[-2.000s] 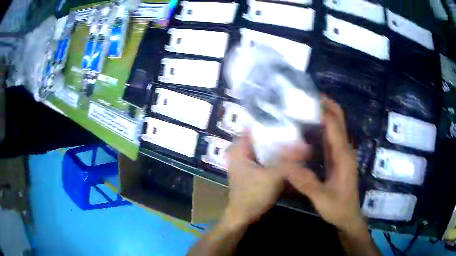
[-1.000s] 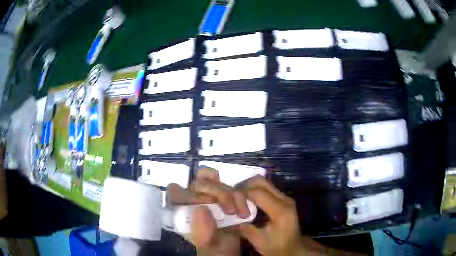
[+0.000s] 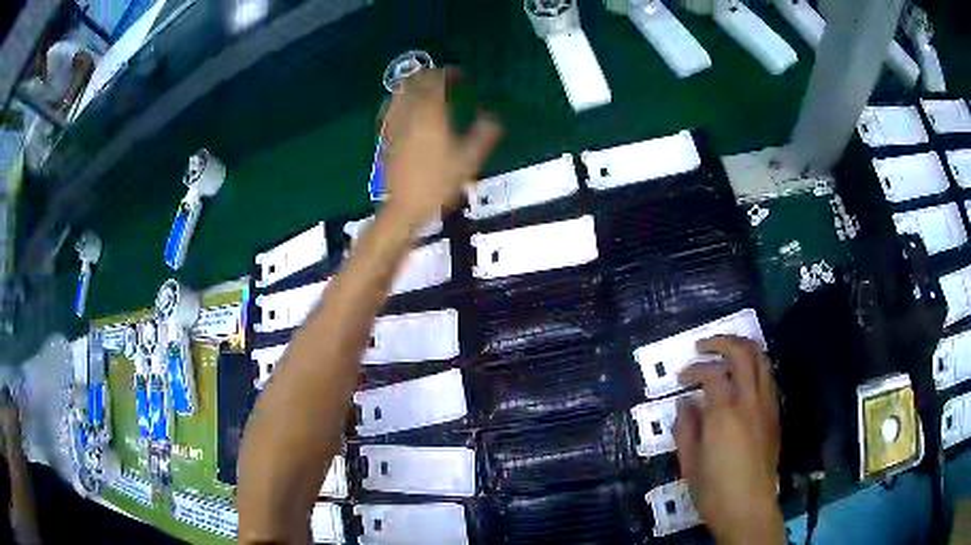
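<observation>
A fan with a round caged head and blue in its handle lies on the green belt at upper centre. My left hand is over it, fingers partly hiding it, thumb apart; I cannot tell if it grips. My right hand is at the right column of the black tray. Its fingertips are on the lower edge of a white handle cover, which sits slightly tilted. More white covers lie in the tray's pockets. My left forearm hides some at the left.
White-handled fans lie on the belt at the top. Other blue-handled fans lie on the belt and on the yellow-green board at left. A metal post stands at upper right, with a yellowish plate and more covers beyond.
My hands have separated, and the white fan they held is no longer in them. My left hand has reached up to the belt, my right hand to the right column. The view has shifted.
</observation>
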